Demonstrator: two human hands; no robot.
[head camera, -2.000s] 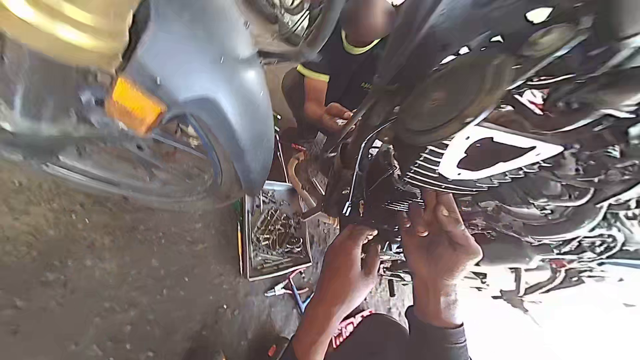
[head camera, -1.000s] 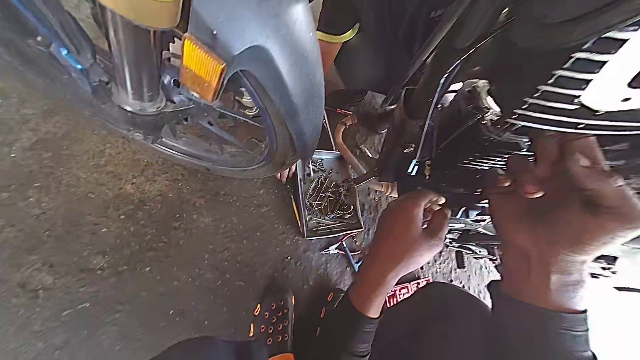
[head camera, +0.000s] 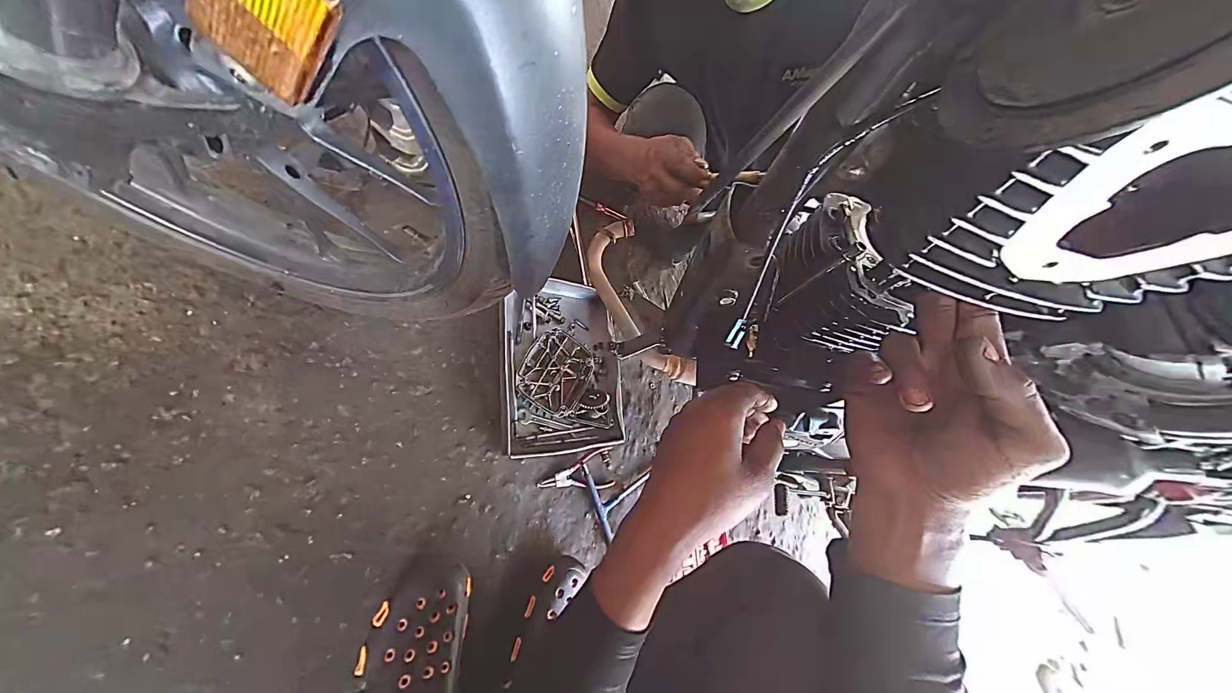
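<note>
My left hand (head camera: 712, 462) is at the lower front of a dark motorcycle engine, its thumb and fingertips drawn together near a small cable end (head camera: 737, 334); whether it pinches something is hidden. To its right, my right hand (head camera: 948, 414) is raised against the underside of the finned engine cylinder (head camera: 861, 337), fingers bent, and what they touch is partly hidden. Above the right hand is a black finned part with a bright flat gasket face (head camera: 1039, 245). A thin black cable (head camera: 784, 226) runs down along the frame toward my left hand.
A metal tray (head camera: 563, 449) of bolts and small parts lies on the ground, a blue-handled tool (head camera: 597, 496) beside it. A curved exhaust pipe (head camera: 606, 279) stands behind. At left is a motorcycle's front wheel (head camera: 452, 221) and fender (head camera: 520, 125). A co-worker's hand (head camera: 664, 168) is beyond.
The view has shifted. Both my hands remain at the engine's underside. The co-worker's hand, hidden a second ago, is visible again beyond the exhaust pipe.
</note>
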